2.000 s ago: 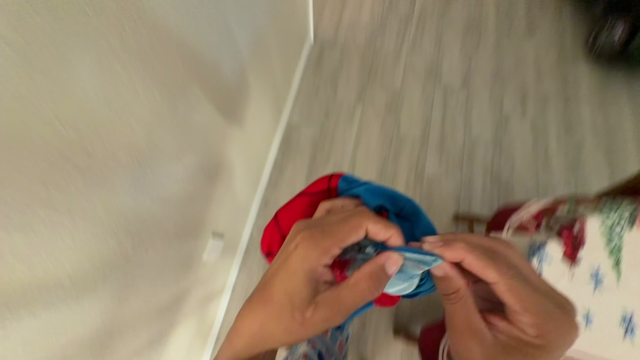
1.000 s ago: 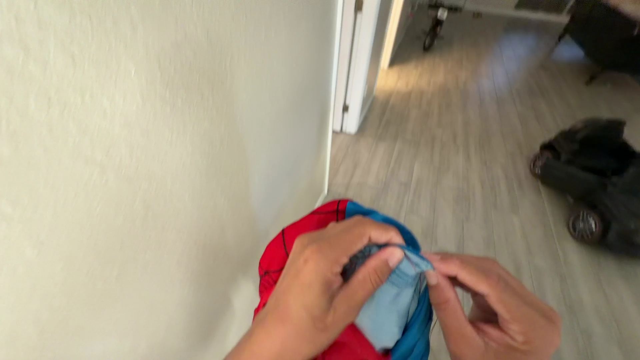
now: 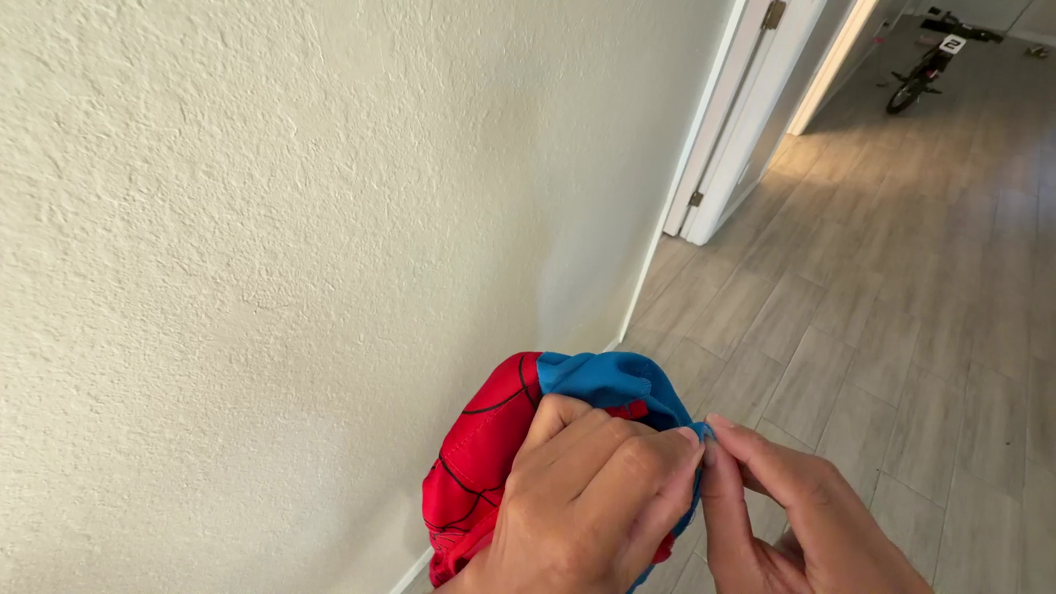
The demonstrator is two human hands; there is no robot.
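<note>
A red and blue fabric garment (image 3: pixel 478 445) with black web-like lines hangs bunched at the bottom middle of the head view. My left hand (image 3: pixel 590 487) lies over its front, and the fingers pinch a blue edge of the cloth. Just to the right, my right hand (image 3: pixel 784 503) holds the same blue edge between thumb and forefinger. The fingertips of both hands are nearly touching. Much of the garment is hidden behind my left hand.
A textured beige wall (image 3: pixel 289 247) fills the left side, with a white baseboard (image 3: pixel 643 280) along its foot. Beyond stands a white door frame (image 3: pixel 726 157) with hinges. Wood-look floor (image 3: pixel 874 330) runs to the right, and a small bike (image 3: pixel 920 74) stands far back.
The fingers of my left hand have closed further over the cloth, and the light blue inner side seen before is now hidden. The view has swung up from the floor towards the doorway.
</note>
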